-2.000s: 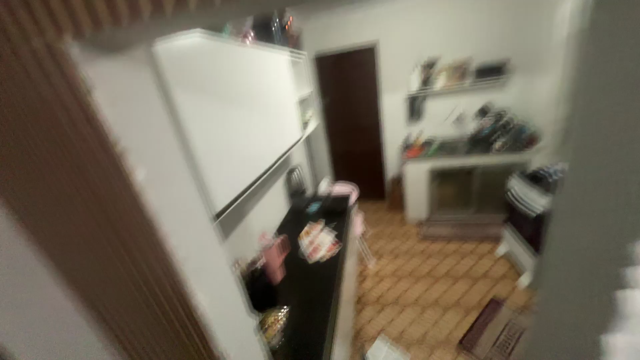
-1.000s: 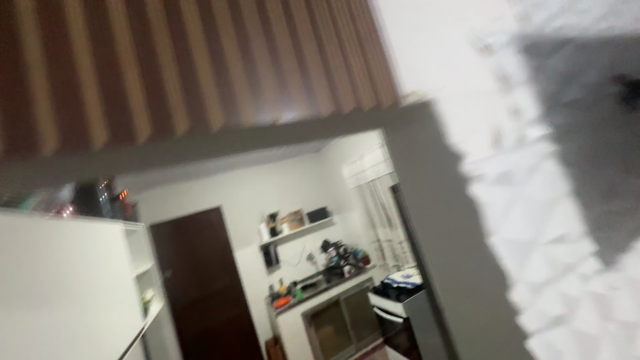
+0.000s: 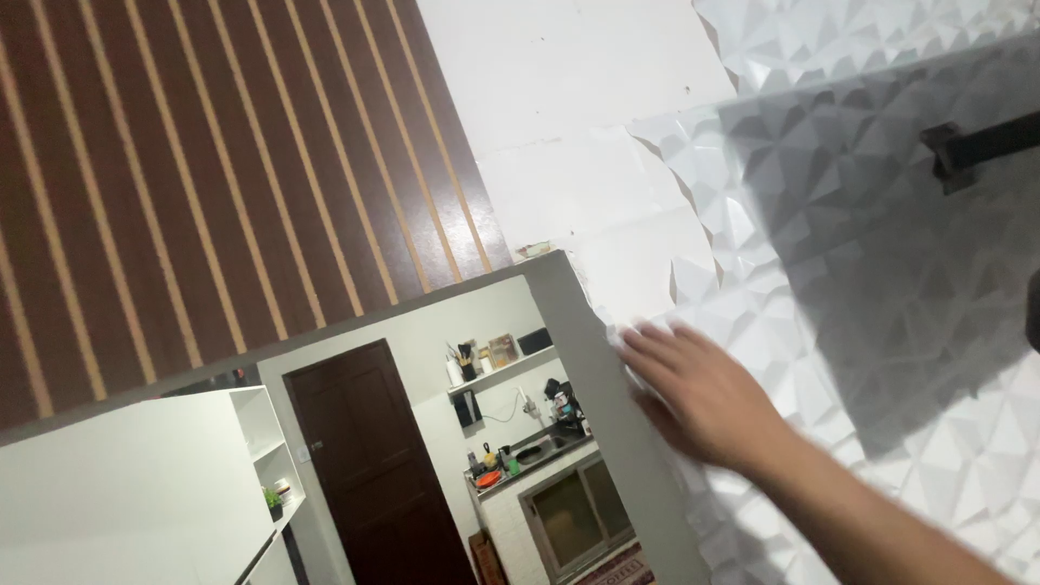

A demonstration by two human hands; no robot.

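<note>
My right hand [image 3: 699,394] reaches in from the lower right, its fingers together and flat at the edge of white textured 3D wall panels [image 3: 772,357], beside the grey wall opening [image 3: 605,406]. Its fingertips touch or nearly touch the panel edge; no held object shows. Above it, a strip of bare white wall [image 3: 585,187] lies between the panels' torn or wavy edge and brown slatted panelling [image 3: 227,162]. My left hand is not in view.
A black bracket or arm [image 3: 983,146] juts out at the upper right, with a shadow on the panels. Through the opening are a dark brown door [image 3: 374,471], a white cabinet [image 3: 122,487], a wall shelf [image 3: 504,370] and a sink counter [image 3: 532,463].
My right hand has come into view at the panel edge. The view has swung from the kitchen up and right toward the wall.
</note>
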